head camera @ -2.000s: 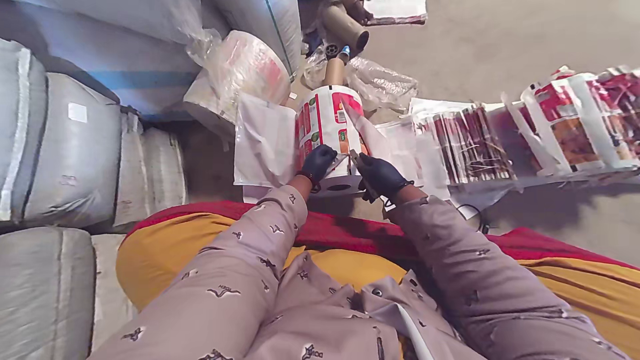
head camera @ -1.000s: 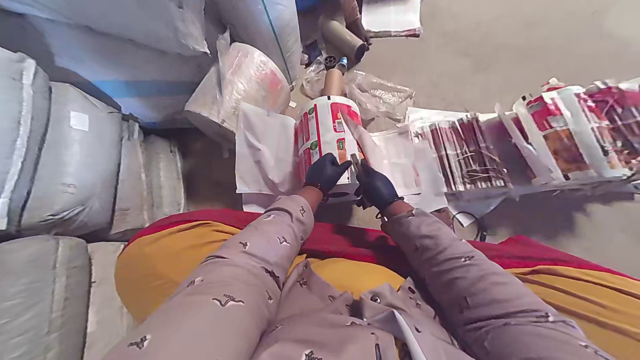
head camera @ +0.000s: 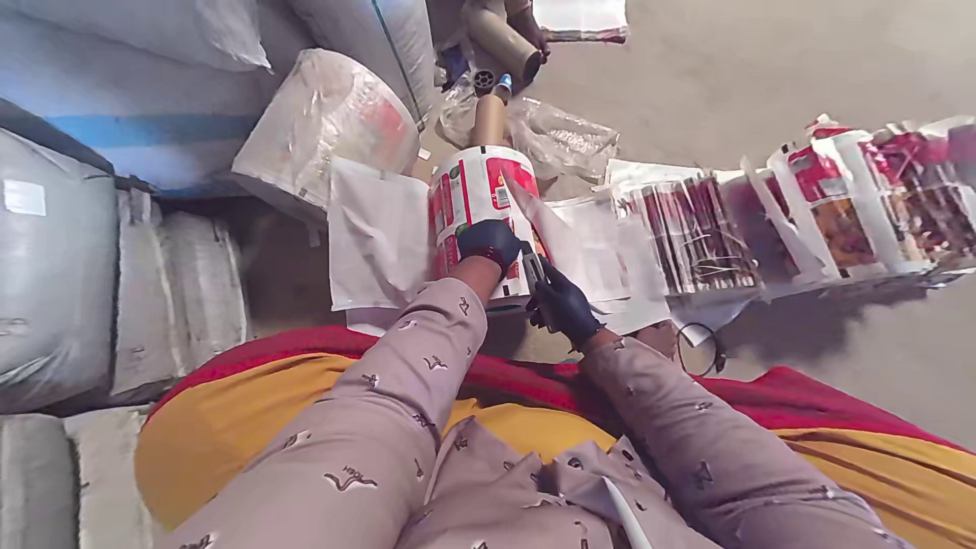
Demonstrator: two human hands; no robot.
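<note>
A roll of printed red and white packaging film [head camera: 476, 187] lies between my knees, on a cardboard core [head camera: 489, 120]. My left hand [head camera: 490, 244], in a dark glove, rests on the near part of the roll, its fingers bent toward the right. Just right of it my right hand [head camera: 566, 306], also gloved, grips a slim metal-and-dark hand tool [head camera: 532, 268], perhaps a cutter, its tip against the roll's right side. A loose film flap [head camera: 545, 221] rises beside the tool. White sheets [head camera: 377, 232] lie at the roll's left.
Stacked printed pouches [head camera: 690, 232] and more printed film packs [head camera: 835, 206] stretch to the right. A plastic-wrapped roll [head camera: 332, 114] and large sacks [head camera: 57, 267] stand left. Ahead are clear plastic wrap [head camera: 568, 137] and a cardboard tube [head camera: 503, 42]. A wire ring [head camera: 700, 348] lies near my right knee.
My left hand has moved up onto the face of the roll from its near edge. The right hand stays beside the roll's near right side, and the tool in it now shows more plainly.
</note>
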